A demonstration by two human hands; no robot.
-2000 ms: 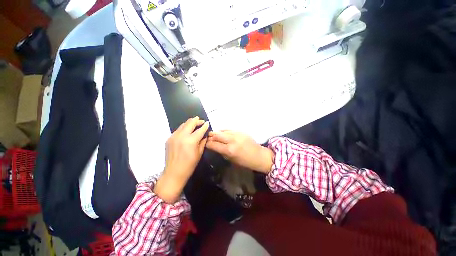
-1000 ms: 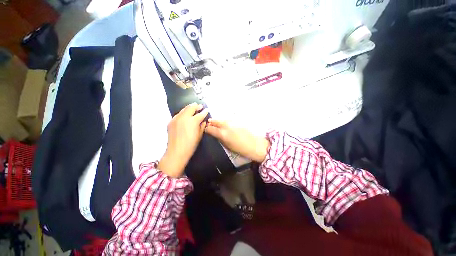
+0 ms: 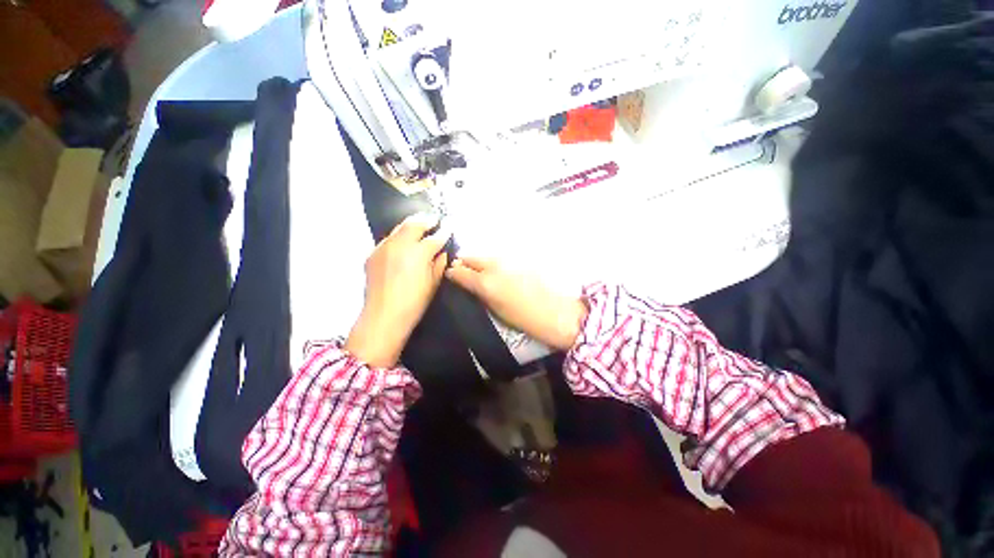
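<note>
A black strip [image 3: 475,330] runs from the presser foot [image 3: 438,198] down under my fingers and over the front table edge. My left hand [image 3: 401,286] lies on the strip just in front of the presser foot, fingertips pinching its edge. My right hand [image 3: 510,296] holds the strip's right edge, its fingertips beside the left ones. The needle itself is too small and bright to make out. The white sewing machine [image 3: 643,55] marked "brother" stands over the work.
Black garment panels [image 3: 164,273] drape over the table's left side. Dark red snips [image 3: 583,179] and a red-orange patch [image 3: 585,123] lie right of the needle area. A large black garment pile [image 3: 894,240] is at right. A red plastic crate [image 3: 41,376] is at left.
Both hands have moved forward with the strip, closer to the presser foot. More of the strip shows below my right hand. The whole view has shifted slightly.
</note>
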